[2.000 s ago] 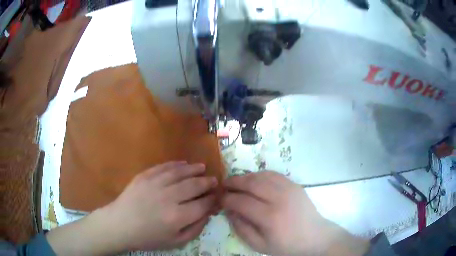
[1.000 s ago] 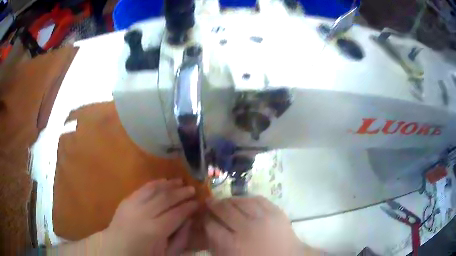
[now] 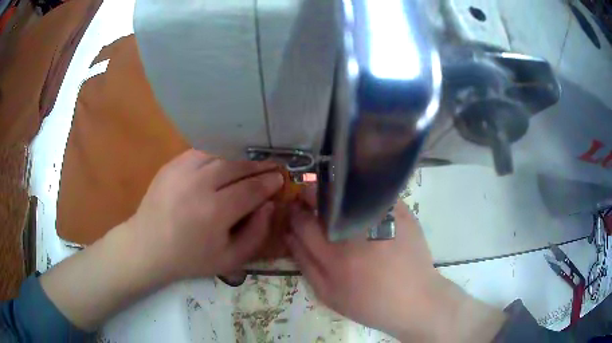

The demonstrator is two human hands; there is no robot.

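Observation:
The brown panel (image 3: 114,141) lies on the white table, left of and under the sewing machine head (image 3: 215,74). A white label (image 3: 99,67) shows at its upper left edge. My left hand (image 3: 215,208) presses and pinches the panel's near part just before the needle area. My right hand (image 3: 355,248) holds the panel's right edge between its fingers, partly hidden by the chrome guard (image 3: 382,100). The guard also hides the needle. A small lit reddish spot (image 3: 309,177) shows beside the fingertips.
Spare brown pieces (image 3: 17,120) lie at the far left. Snips with a red handle (image 3: 576,295) lie at the right. The tension assembly (image 3: 493,120) sticks out from the machine head. The worn table front (image 3: 268,308) has flaking patches.
The view has moved much closer to the machine head, and the chrome guard looms large. Both hands with the panel's near part are now closer to the needle area.

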